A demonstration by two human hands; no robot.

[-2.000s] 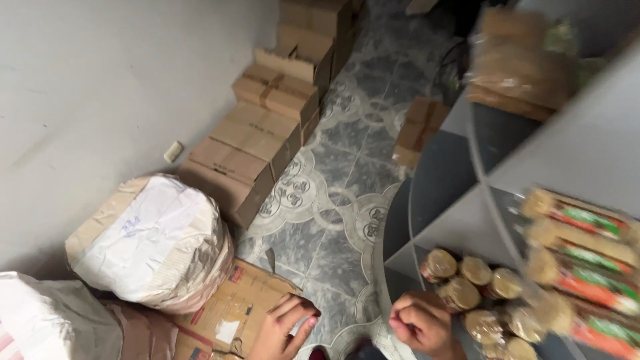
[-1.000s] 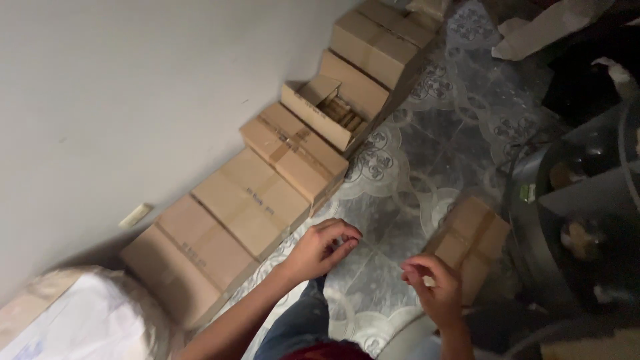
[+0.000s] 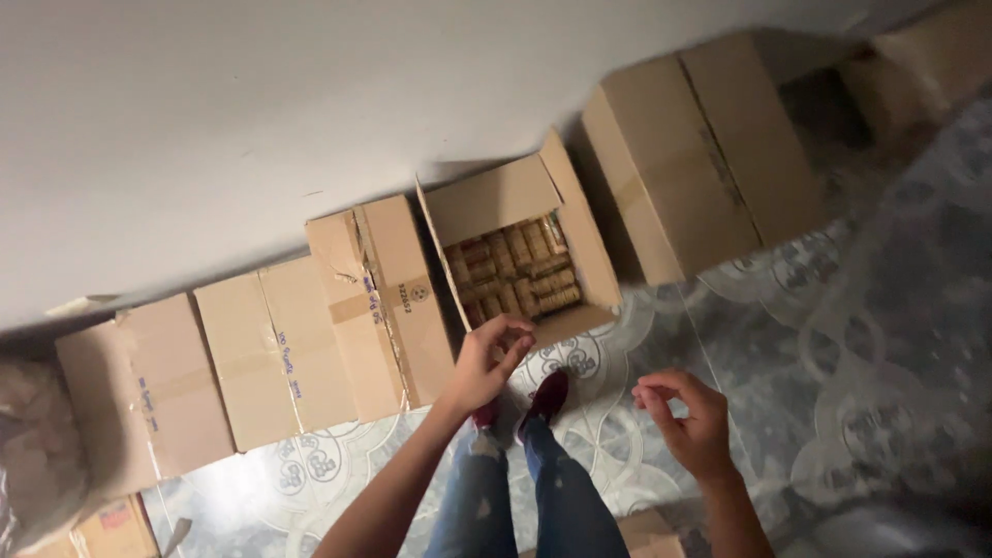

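An uncovered cardboard box (image 3: 593, 263) stands against the wall with its flaps raised, and packed rows of small tan cylindrical packages (image 3: 515, 267) fill it. My left hand (image 3: 492, 360) is over the near left edge of that box, fingers curled and apart, holding nothing. To the right, above the tiled floor, my right hand (image 3: 686, 418) hangs with its thumb and fingers loosely curled and nothing between them. Whether the left fingertips touch the box cannot be told.
Taped cardboard boxes (image 3: 380, 310) line the wall to the left, and a larger closed carton (image 3: 701, 163) stands to the right. A wrapped bundle (image 3: 35, 449) lies at the far left. Part of another box (image 3: 651, 535) shows at the bottom, near my legs. My shoes (image 3: 550, 395) are on patterned floor tiles.
The view has swung from the shelf with packages to the row of boxes along the wall. The uncovered box, farther off before, is now close in front of my hands.
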